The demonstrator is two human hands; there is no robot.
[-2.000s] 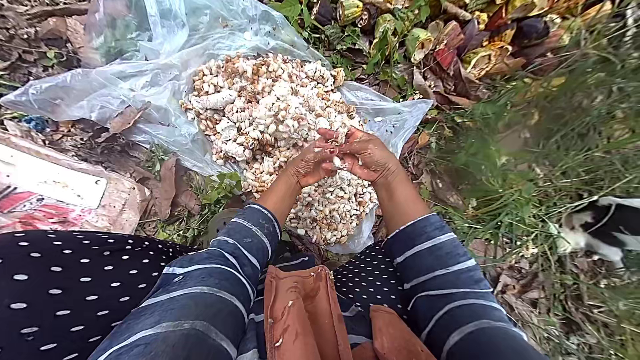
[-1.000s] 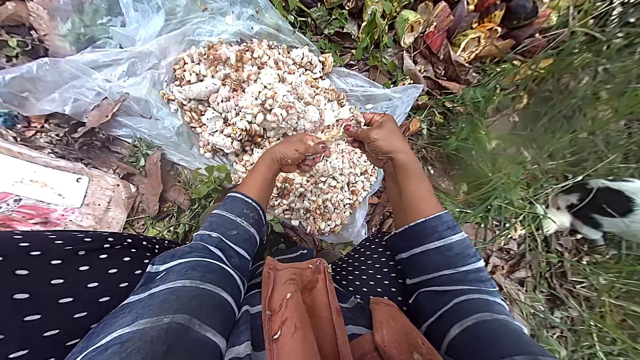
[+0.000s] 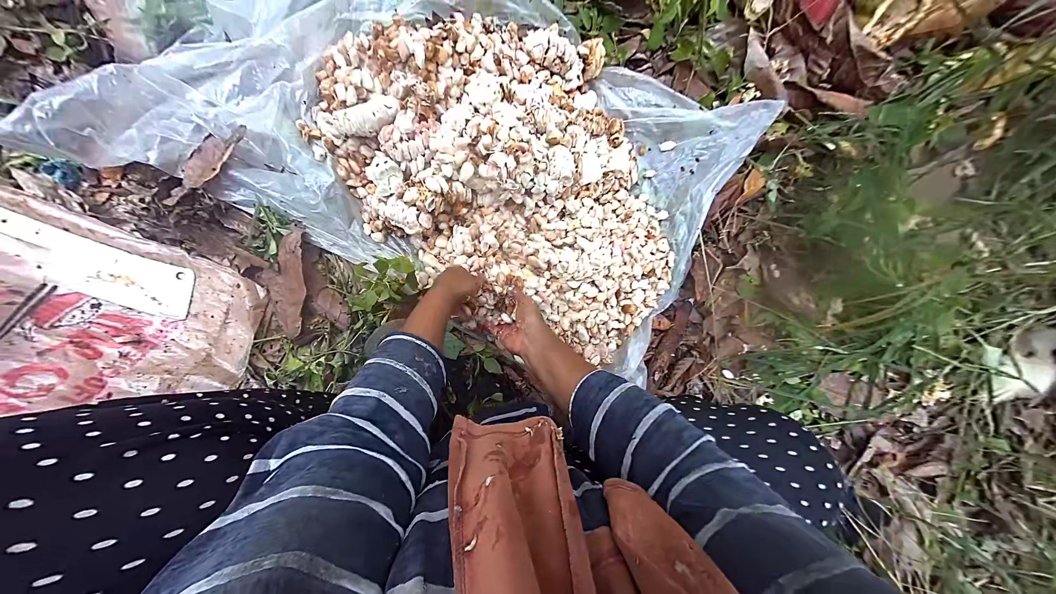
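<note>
A heap of pale, wet cocoa beans [image 3: 528, 165] lies on a clear plastic sheet [image 3: 272, 148], some beans still in whitish clumps. At the heap's near edge, my left hand [image 3: 455, 287] is curled among the beans, its fingertips partly hidden. Close to its right, my right hand [image 3: 521, 326] is cupped with the thumb up, beans between the two hands. Whether either hand grips a particular clump cannot be told.
A dirty plastic sack [image 3: 223, 330] with a flat white piece [image 3: 99, 260] on it lies at the left. Dry leaves [image 3: 289, 285] and grass [image 3: 924, 305] surround the sheet. Part of a white animal [image 3: 1027, 363] shows at the right edge. Polka-dot cloth [image 3: 148, 487] covers my legs.
Both hands have moved down from above the middle of the heap to its near edge, and they are closer together than a second ago. The animal is now mostly out of view.
</note>
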